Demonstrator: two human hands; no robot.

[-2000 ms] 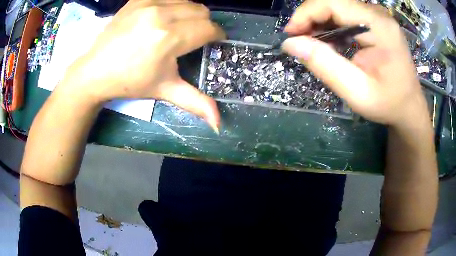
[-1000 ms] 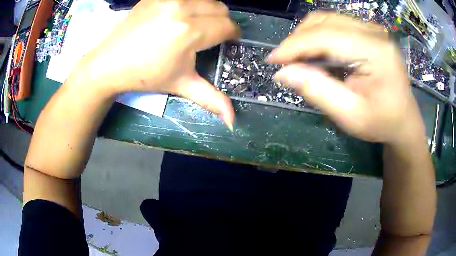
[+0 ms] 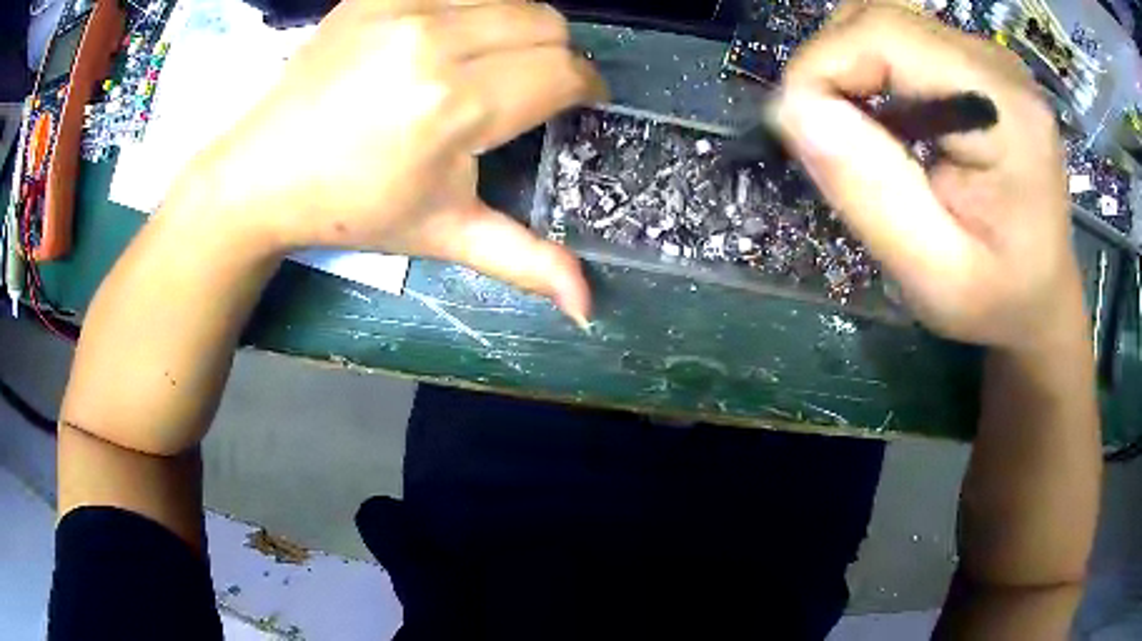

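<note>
A clear shallow parts tray [image 3: 720, 266] filled with tiny silver and black pieces lies on the green bench top between my hands. My right hand [image 3: 933, 188] is over the tray's right part, closed on dark tweezers [image 3: 958, 117]; their blurred front end is over the tray's back edge. My left hand [image 3: 413, 138] is left of the tray, its thumb stretched apart from the bent fingers. Nothing shows between thumb and fingers; what is under the palm is hidden.
A white paper sheet [image 3: 200, 88] lies under my left forearm. An orange-edged multimeter [image 3: 69, 138] and small coloured components [image 3: 129, 94] are far left. A pile of boards [image 3: 776, 38] is back right. A second parts box [image 3: 1096, 188] and thin rods [image 3: 1102, 294] are at the right edge.
My right hand moved left over the tray, then back right, still with the tweezers. My left hand shifted slightly right in view, along with the bench, and stays spread.
</note>
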